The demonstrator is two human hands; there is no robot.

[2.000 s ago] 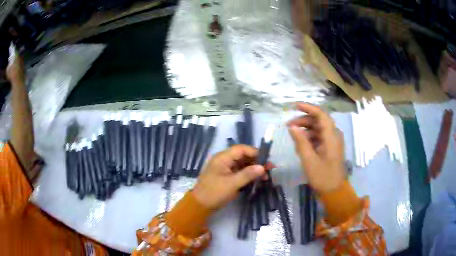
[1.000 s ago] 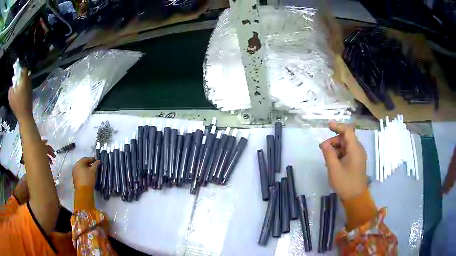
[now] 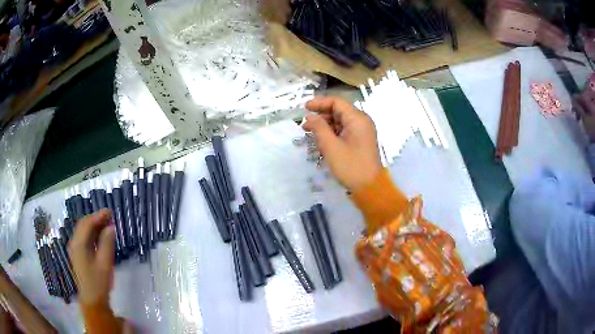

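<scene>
My left hand is over the row of filled handles at the left, fingers bent and apart, with nothing visible in it. White tips show on these black tubes. My right hand is raised left of the white core rods, thumb and fingertips close together; whether it pinches something tiny is unclear. Small metal fittings lie partly hidden beside it. Loose black sleeves lie between my hands on the white work sheet. More small fittings lie at the far left.
A clear bag of white rods lies behind a chipped pale-green metal frame. Black sleeves are heaped on brown paper. At right are brown straps, pink pieces and a neighbour's blue sleeve.
The view has turned right, showing the neighbour's place. My left hand has moved off the row's left end to over its middle-left part. My right hand is now closer to the rods and fittings.
</scene>
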